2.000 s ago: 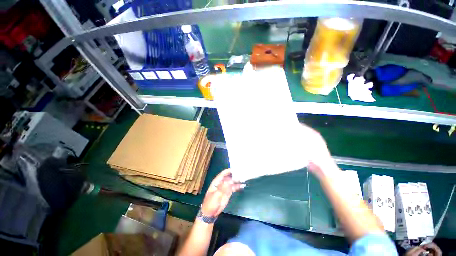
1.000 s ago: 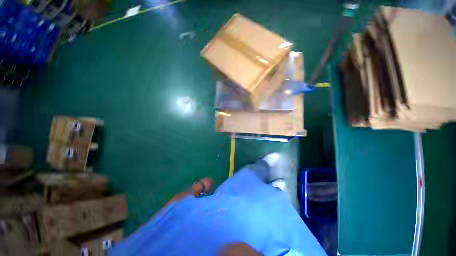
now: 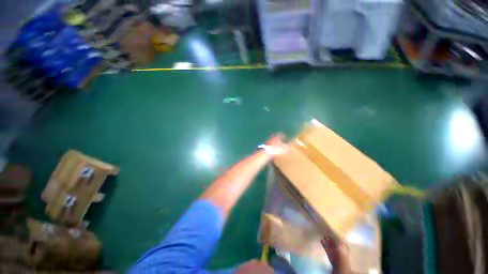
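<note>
A taped brown shipping carton point(image 3: 337, 171) lies tilted at an angle over a low stand with cardboard under it. My left hand point(image 3: 275, 145) grips its far left corner; a small white thing, too blurred to name, shows at the hand. My right hand point(image 3: 336, 251) is at the carton's near edge, fingers against its side; its wrist is cut off by the bottom edge. Whether the carton is lifted off what is below cannot be told. Another piece of cardboard point(image 3: 283, 233) shows beneath it at the near left.
More labelled cartons point(image 3: 75, 187) stand on the green floor at the left. Blue crates point(image 3: 56, 48) are at the far left. White cabinets point(image 3: 289, 37) stand beyond a yellow floor line. Blurred cardboard sheets point(image 3: 463, 230) are at the right edge, beside the bench.
The view turned from the bench with white sheets in my hands to the floor and carton. Since one second ago, both hands have reached the carton, and the sheets are out of view.
</note>
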